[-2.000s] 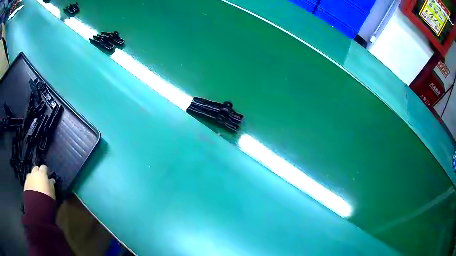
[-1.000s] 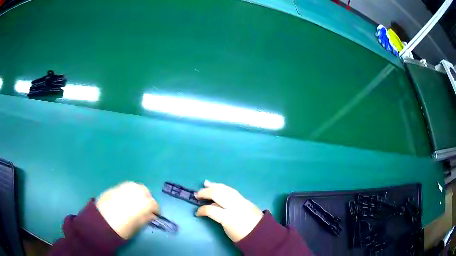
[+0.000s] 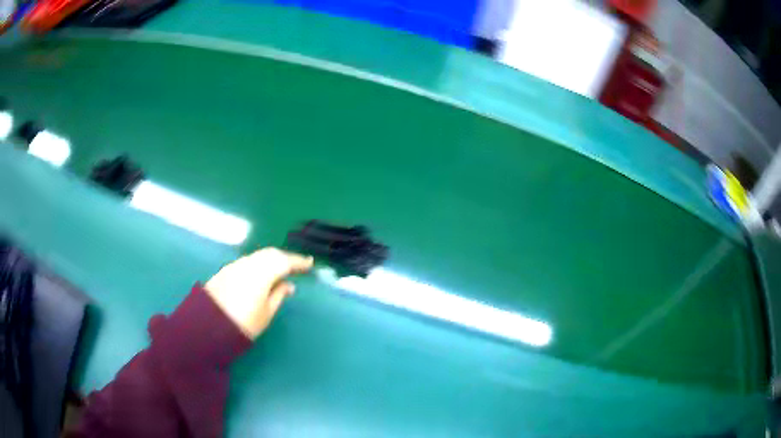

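A bundle of long black plastic parts (image 3: 341, 246) lies on the dark green belt, just above the bright light reflection. It is blurred, so single parts cannot be told apart. My left hand (image 3: 261, 287) reaches in from the lower left, palm down, with its fingertips at the bundle's lower left edge. Thumb and fingers are a little apart and nothing shows between them. Whether the fingertips touch the bundle cannot be told. My right hand is out of the picture.
Another black bundle (image 3: 118, 174) lies farther left on the belt, with a smaller dark clump (image 3: 30, 132) beyond it. A black tray (image 3: 56, 342) with dark parts is cut off at the lower left. The teal worktop (image 3: 411, 376) runs along the near side.
The view has swung left and up from the near worktop. My left hand has gone from the worktop to a bundle on the belt. My right hand and the right-hand tray have left the picture.
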